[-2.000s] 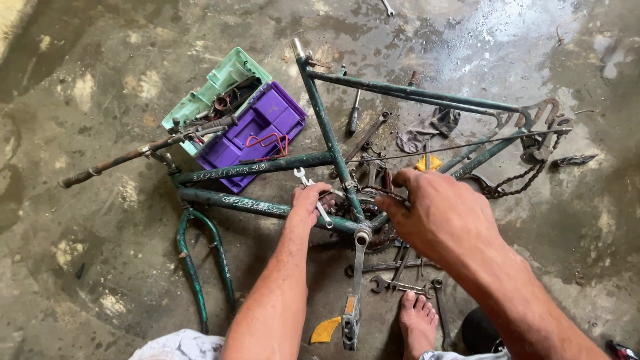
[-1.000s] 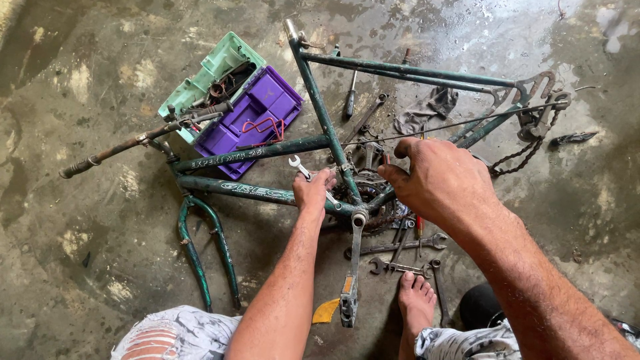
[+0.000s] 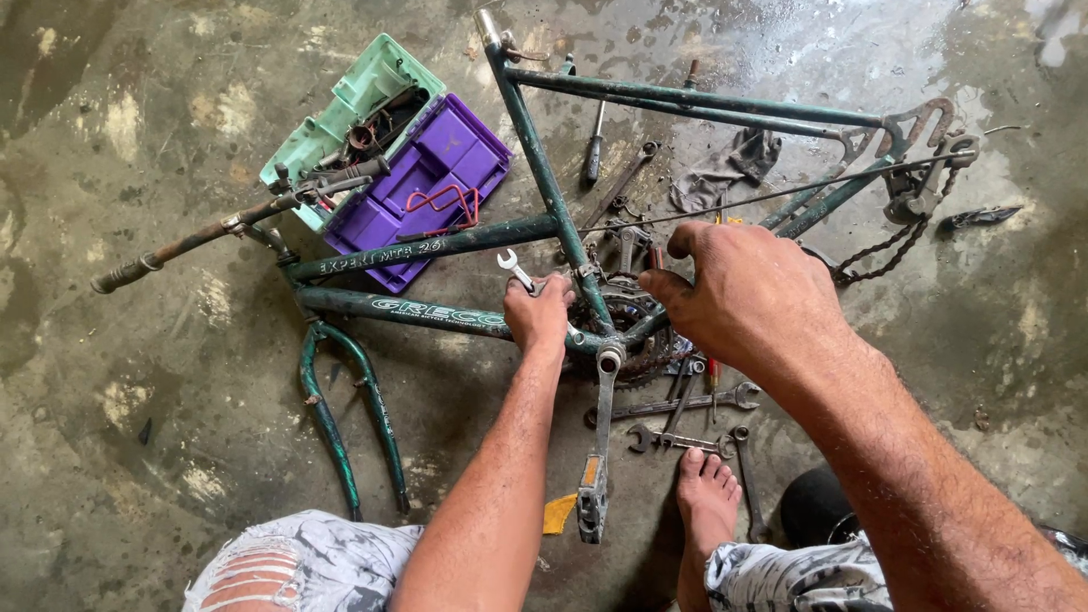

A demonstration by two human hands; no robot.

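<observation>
A green bicycle frame point(image 3: 544, 170) lies on its side on the floor, with its fork, handlebar, crank arm point(image 3: 606, 399) and rear derailleur point(image 3: 918, 183) attached. My left hand point(image 3: 540, 314) is closed around a combination wrench point(image 3: 514, 268) beside the lower frame tube, near the chainring point(image 3: 633, 327). Over the bottom bracket's right side is my right hand point(image 3: 748, 293), thumb and index finger curved toward each other near the thin cable point(image 3: 765, 197). Whether anything small sits between those fingers cannot be seen.
A mint-green toolbox point(image 3: 340, 106) with a purple tray point(image 3: 425, 183) stands behind the handlebar point(image 3: 200, 234). Wrenches point(image 3: 680, 408) lie by my bare foot point(image 3: 710, 501). A screwdriver point(image 3: 595, 144), a long wrench point(image 3: 625, 183) and a dark cloth point(image 3: 727, 170) lie behind the frame.
The left hand stays on the wrench beside the frame tube. The right hand remains over the area right of the bottom bracket. The view has shifted slightly.
</observation>
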